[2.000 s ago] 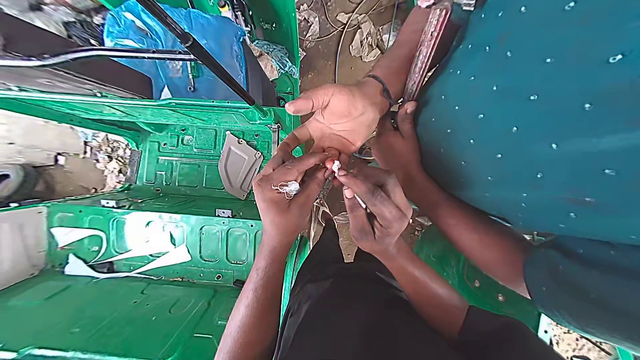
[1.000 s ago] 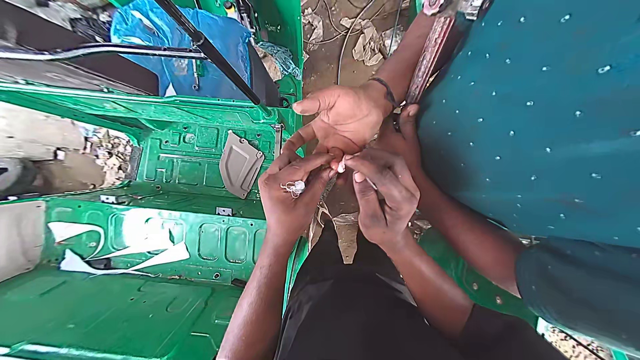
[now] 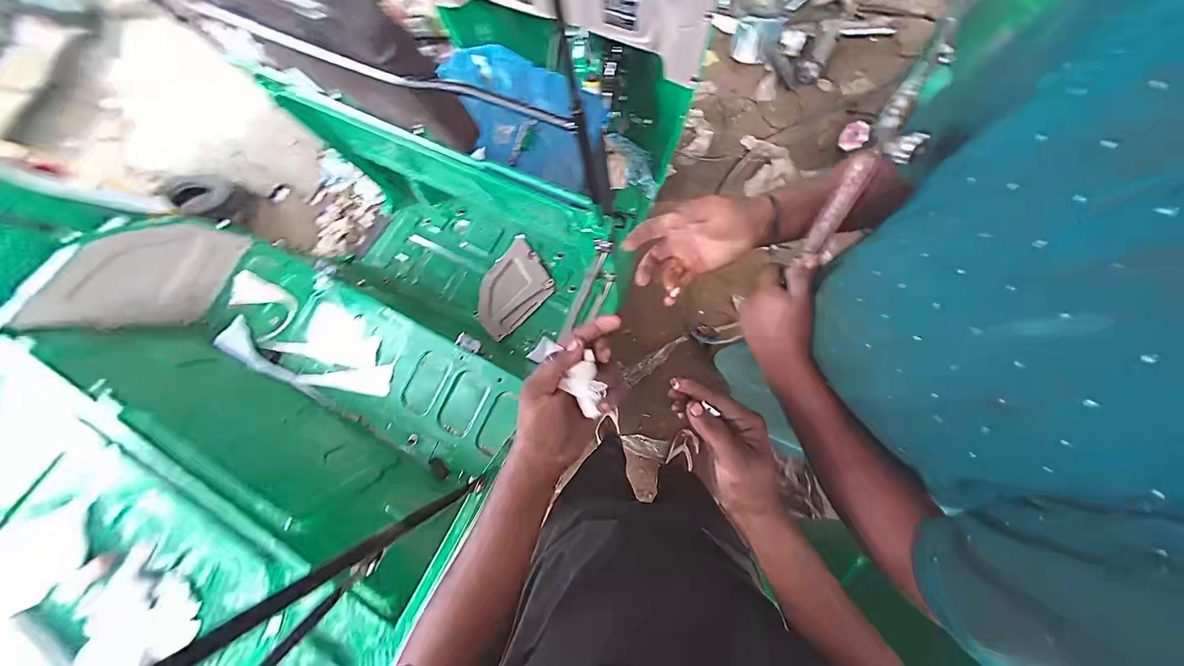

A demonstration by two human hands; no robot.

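In my left hand [image 3: 555,407], below the middle of the view, lies a small bundle of white thread or cloth [image 3: 585,384], held by the curled fingers. My right hand [image 3: 735,439] is apart from it, to the right, with a small thin white piece [image 3: 710,408] pinched at the fingers; what it is cannot be told. Beyond both, another person's open hand [image 3: 708,236] is stretched out palm up, a small white wrapping [image 3: 674,292] on one fingertip. That person's other hand [image 3: 777,314] holds a reddish, worn rod or tube [image 3: 842,203].
On the left is a green-painted metal vehicle body [image 3: 351,462] with white cut pieces [image 3: 333,351] and a grey panel [image 3: 516,287] on it. A blue plastic bag [image 3: 518,111] sits farther back. A dark strut [image 3: 583,120] rises beside it. The co-worker's teal garment [image 3: 1017,305] fills the right.
My hands have drawn back from the other person's finger and moved apart from each other. The outstretched hand's fingers are now free of mine. The view has swung and blurred.
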